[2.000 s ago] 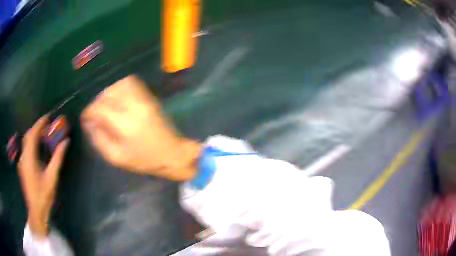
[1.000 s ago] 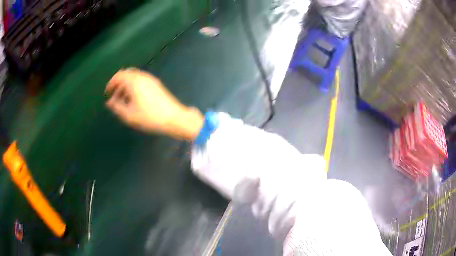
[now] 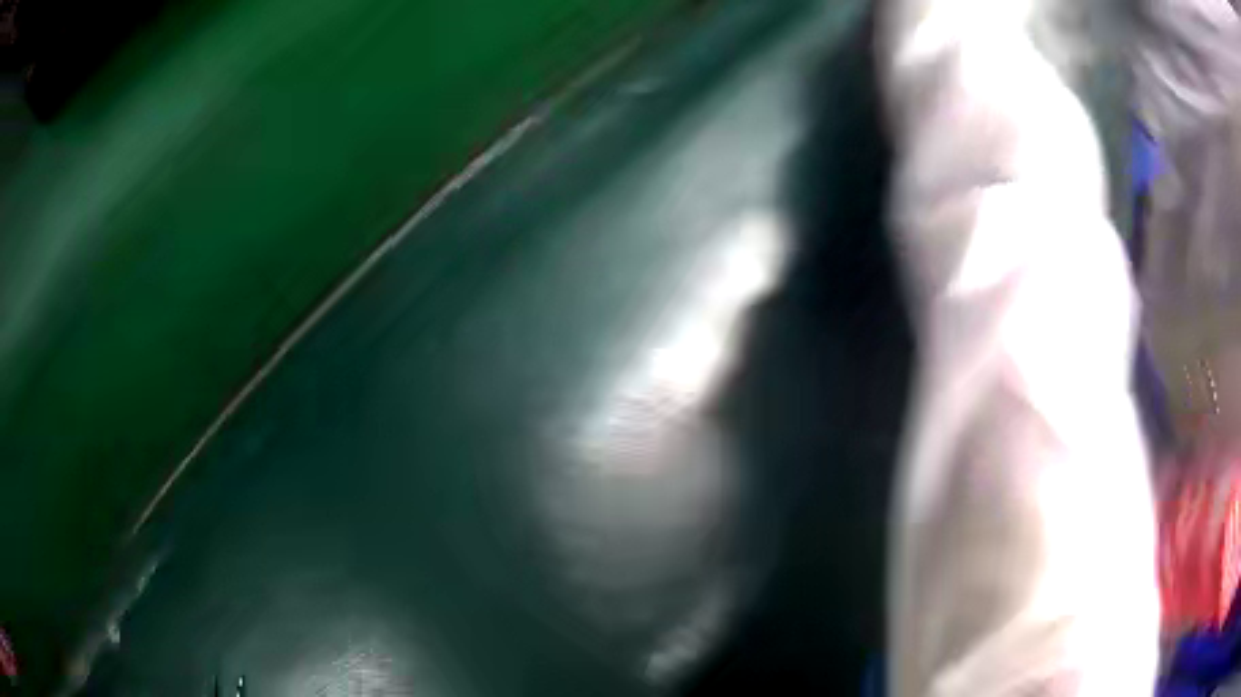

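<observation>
The view is strongly blurred. The glossy dark green bench surface [image 3: 449, 395] fills the middle, with bright reflections on it. My right arm in its white sleeve [image 3: 1021, 368] stretches up the right side to the top edge. Neither my left hand nor my right hand is in the picture. No housing or tool can be made out on the bench.
A brighter green strip [image 3: 245, 177] runs along the upper left behind a pale curved seam. A small pink-red thing [image 3: 7, 654] is cut off at the lower left edge. Red stacked items [image 3: 1198, 545] stand at the right edge, beyond my sleeve.
My right arm has swung right and upward, and its hand has left the picture. The orange screwdriver has left the view. My left hand, seen two seconds ago, is out of view.
</observation>
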